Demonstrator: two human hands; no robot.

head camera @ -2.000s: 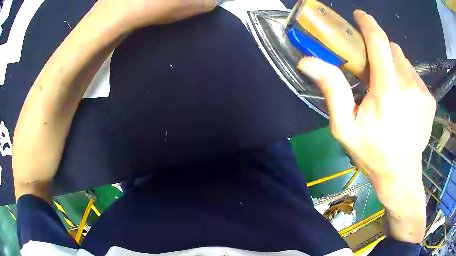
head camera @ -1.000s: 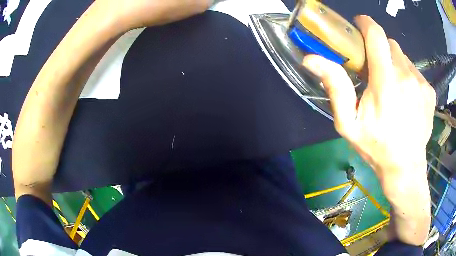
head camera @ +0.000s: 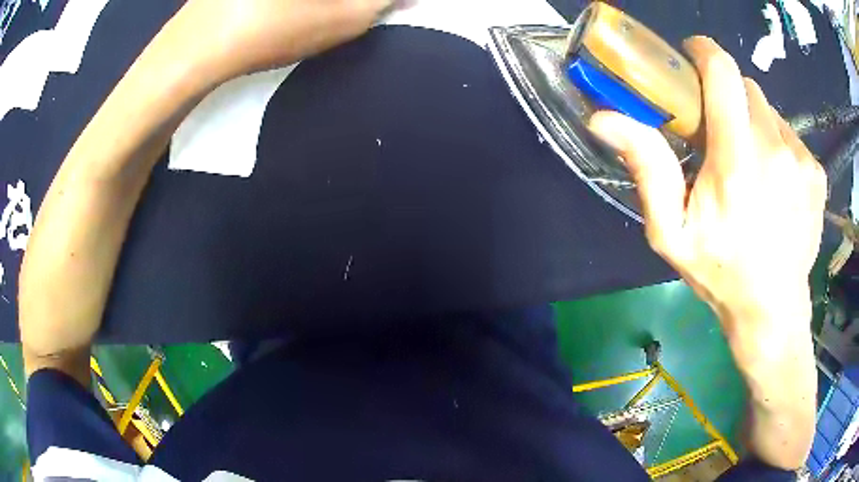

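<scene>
A curved white cut piece [head camera: 221, 122] lies as an arch on the dark cloth [head camera: 396, 188], its square-cut left end showing below my left forearm. My left hand [head camera: 348, 21] is at the top edge on the piece's upper part; its fingertips are partly cut off, so its hold cannot be told. My right hand [head camera: 730, 179] is closed round the tan handle of the steam iron [head camera: 636, 71], which has a blue part at the thumb side. The iron's pointed soleplate faces up-left and covers the right part of the arch.
Overlapping white pieces [head camera: 38, 66] lie at the far left. A tangled white strip [head camera: 17, 216] is at the left edge. White scraps [head camera: 777, 38] lie at the far right. A dark hose [head camera: 824, 120] runs behind the iron. Yellow frames [head camera: 692, 405] stand on the green floor.
The view has shifted slightly, so more of the arch's left end shows. The iron and right hand appear slightly further right in the picture. The hold on the iron is unchanged.
</scene>
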